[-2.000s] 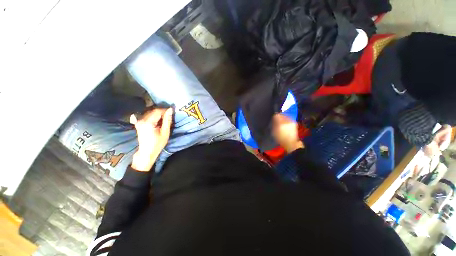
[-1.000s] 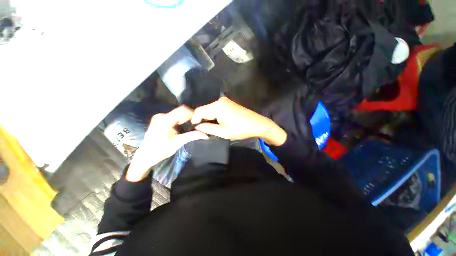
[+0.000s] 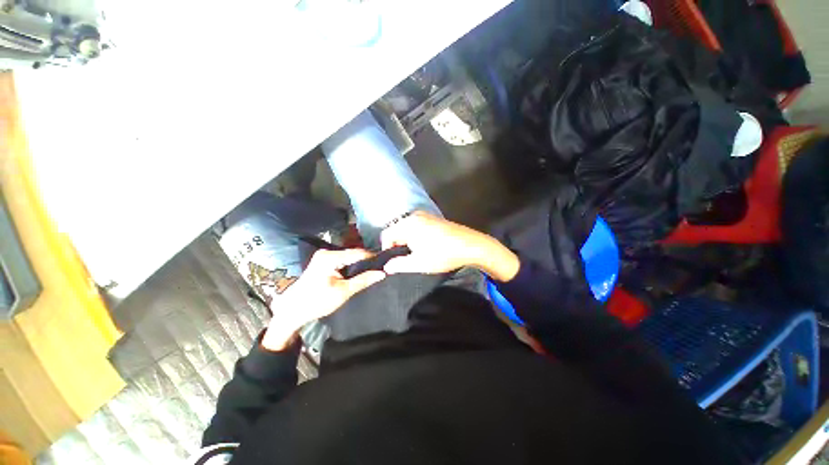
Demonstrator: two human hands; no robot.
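A dark fabric piece (image 3: 374, 262) is stretched between my two hands above my lap, and part of it hangs over the jeans. My left hand (image 3: 320, 289) pinches its left end between thumb and fingers. My right hand (image 3: 438, 247) pinches it a short way to the right, with the fingertips of both hands close together. The fabric's far part is partly hidden behind my hands.
The white table (image 3: 209, 118) fills the upper left, with blurred metal parts (image 3: 73, 41) at its far corner. Brown cardboard (image 3: 68, 336) lies at the left. Black cloth (image 3: 627, 118) is heaped at the right, near a blue round item (image 3: 600, 262) and a blue plastic basket (image 3: 741, 350).
My right hand has come from the blue round item at the right to join my left hand over the lap. Both hands now hold the dark fabric. The view has shifted.
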